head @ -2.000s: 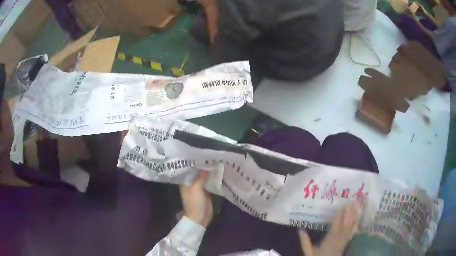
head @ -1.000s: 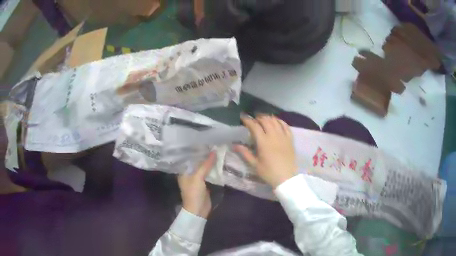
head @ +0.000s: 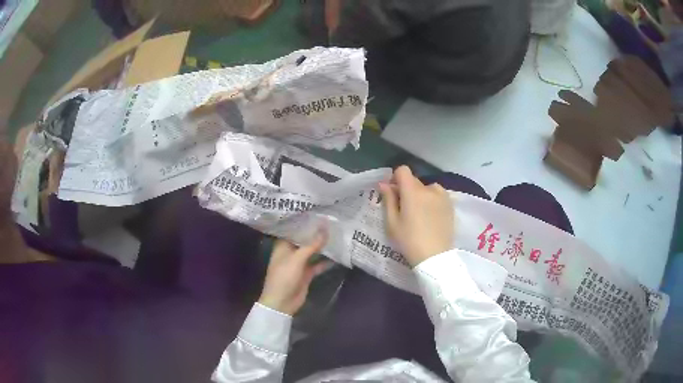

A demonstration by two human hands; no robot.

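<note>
A long newspaper wrap (head: 524,258) with red masthead characters lies across the lap, slanting down to the right. A dark strip of the perforated panel (head: 311,169) shows in a gap near its left end; the rest is covered by paper. My right hand (head: 419,217) pinches the paper's upper edge near the middle. My left hand (head: 290,273) holds the lower edge from below, left of it, with its thumb on the paper. A second newspaper bundle (head: 172,142) is beyond, at the upper left.
Brown notched cardboard pieces (head: 580,146) lie on the white board (head: 487,138) at the right. A seated person in dark clothing (head: 449,48) is ahead. An open cardboard box (head: 153,60) is at the upper left. A purple-clothed neighbour (head: 60,314) is close at the left.
My right hand has moved from the masthead end to the middle edge and taken hold of the paper. Paper now covers most of the dark panel. The second bundle has shifted and its paper is more spread.
</note>
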